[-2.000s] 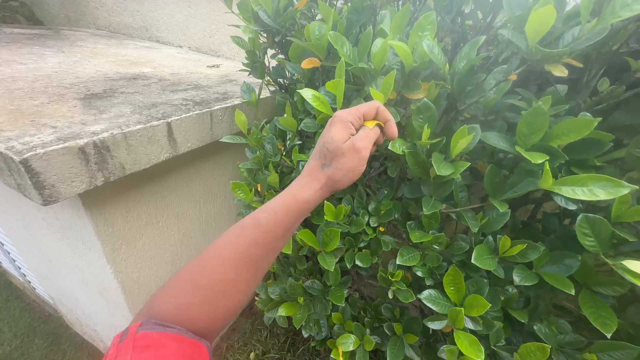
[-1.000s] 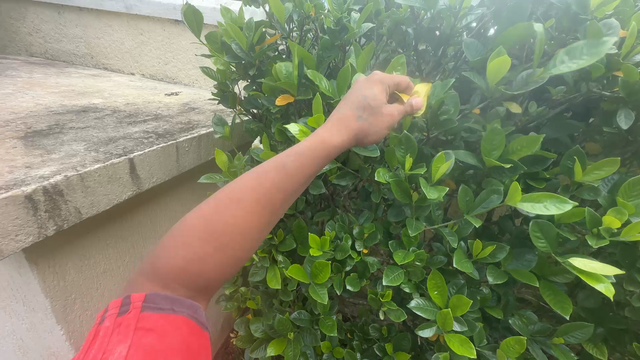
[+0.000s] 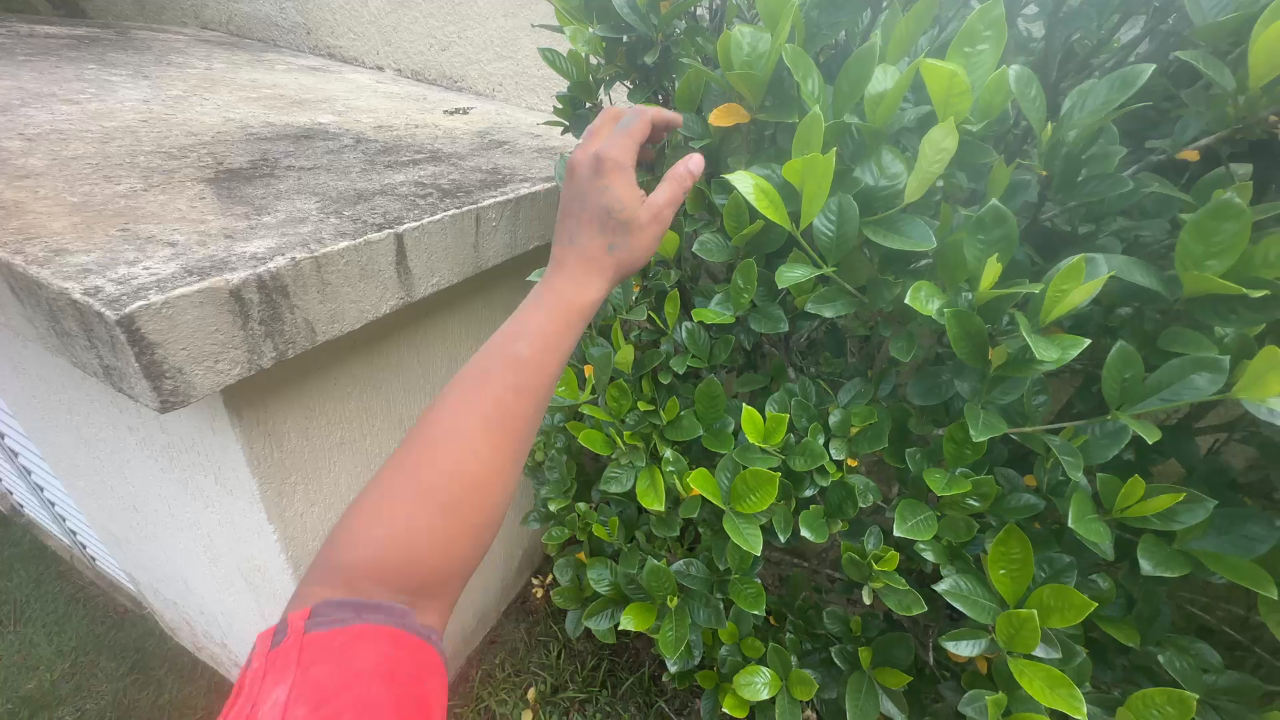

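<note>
My left hand (image 3: 625, 190) is at the upper left side of a leafy green shrub (image 3: 800, 440), its back toward me. Thumb and fingers are apart, and no leaf shows between them. Just right of the fingertips is an orange-yellow leaf (image 3: 729, 115) on the shrub; they do not appear to touch it. Bright green young leaves (image 3: 790, 190) stand to the right of the thumb. The arm reaches in from the bottom left, in a red sleeve (image 3: 345, 665). My right hand is out of view.
A weathered concrete ledge (image 3: 280, 290) with a sharp corner juts out at the left, above a pale rendered wall (image 3: 370, 420). Grass (image 3: 80, 620) lies at the bottom left. More small yellowed leaves (image 3: 1187, 155) dot the shrub.
The yellow leaf earlier pinched in my left hand no longer shows there. The fingers have spread, and the hand has moved left across the shrub toward the ledge.
</note>
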